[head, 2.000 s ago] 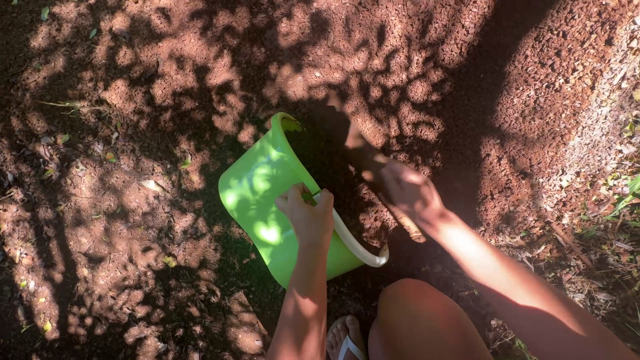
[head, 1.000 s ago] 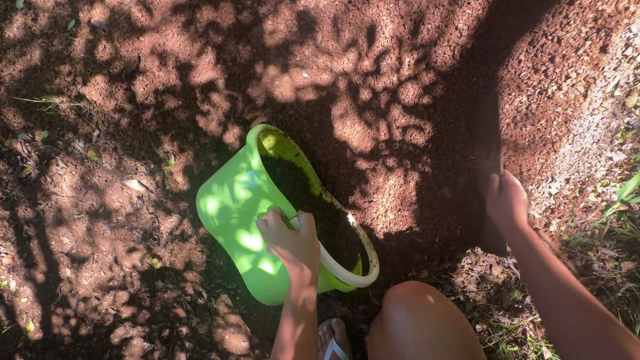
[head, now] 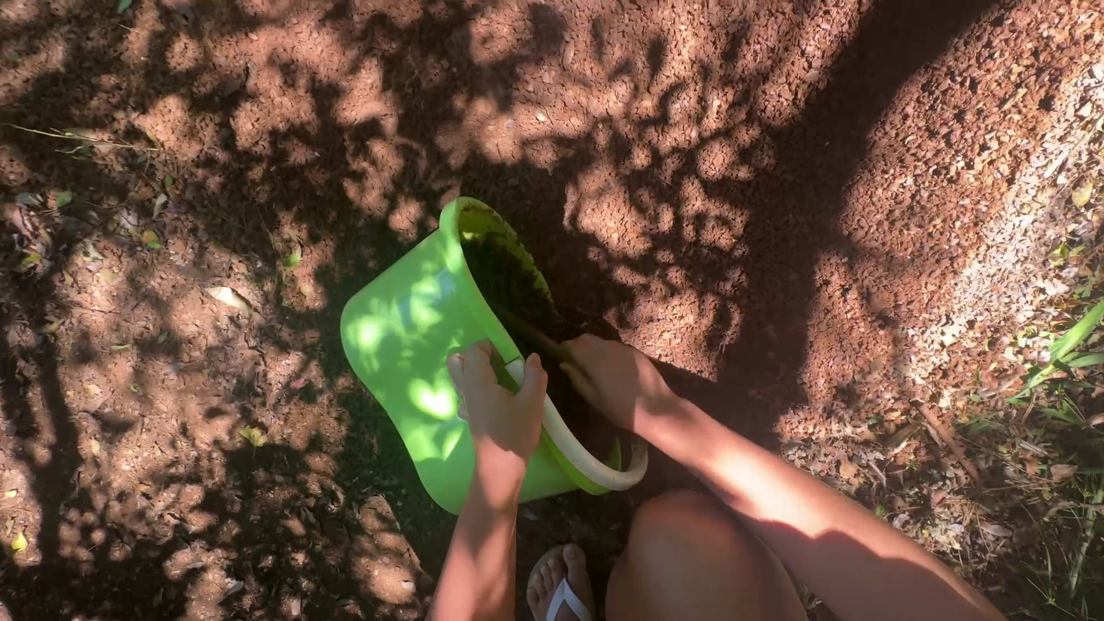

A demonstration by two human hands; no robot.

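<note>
A green plastic bucket (head: 405, 319) lies tilted on its side on reddish soil, its mouth facing right and dark soil inside. My left hand (head: 496, 401) grips the bucket's rim at the white handle (head: 595, 461), fingers on the outer wall. At the bucket's mouth, my right hand (head: 608, 375) is closed around a tool (head: 535, 336), of which only a narrow, shaded part shows. The rest of the tool is hidden in the shadow inside the bucket.
Loose reddish soil (head: 931, 198) spreads beyond the bucket, dappled with shade. Green blades of grass (head: 1069, 345) and dry leaves edge the right side. My bent knee (head: 699, 561) and a foot in a white-strapped flip-flop (head: 561, 586) are just below the bucket.
My right hand has moved left with the tool, from the soil right of the bucket to the bucket's mouth. My left hand has stayed on the rim.
</note>
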